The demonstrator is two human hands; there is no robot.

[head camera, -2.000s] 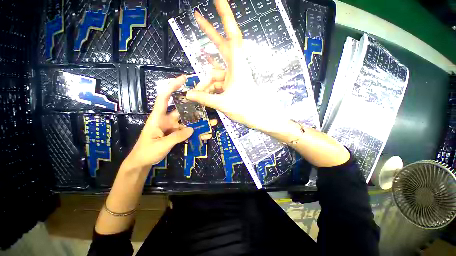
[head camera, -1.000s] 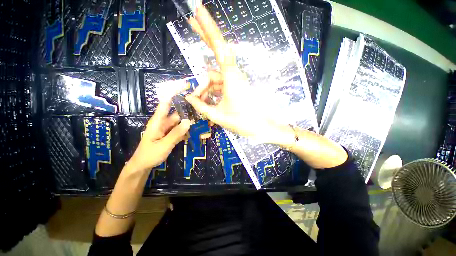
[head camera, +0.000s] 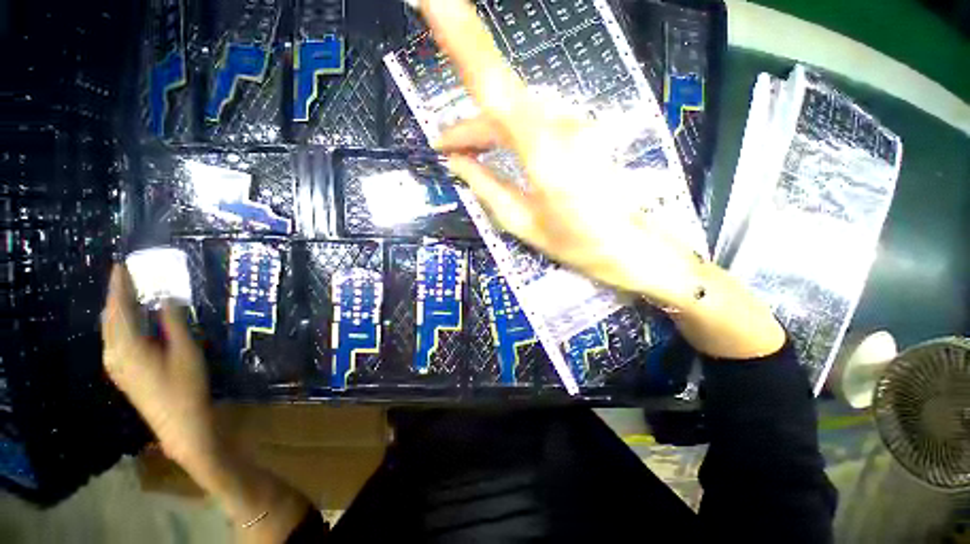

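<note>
My left hand (head camera: 165,361) is at the tray's left end, slightly blurred, its fingers around a small flat part (head camera: 160,276) with strong white glare; its blue end cannot be seen. My right hand (head camera: 542,175) is over the white-edged adhesive sheet (head camera: 638,191), fingers apart, washed out by glare, one fingertip at the top edge. The sheet lies slanted across the black tray (head camera: 317,202). Blue parts stand in the near pockets, such as one with pale dots (head camera: 439,303). Blue parts with dark wide ends sit in the far pockets, such as one (head camera: 317,69).
A glossy sheet stack (head camera: 814,202) lies on the green surface (head camera: 923,250) right of the tray. A round desk fan (head camera: 934,409) stands at the lower right. Dark ridged plastic (head camera: 64,191) extends at the far left. A brown carton (head camera: 319,441) is below the tray's near edge.
My left hand has moved from the tray's middle to its left end with the small part. My right hand has moved slightly right and its fingers have spread. The view has shifted a little.
</note>
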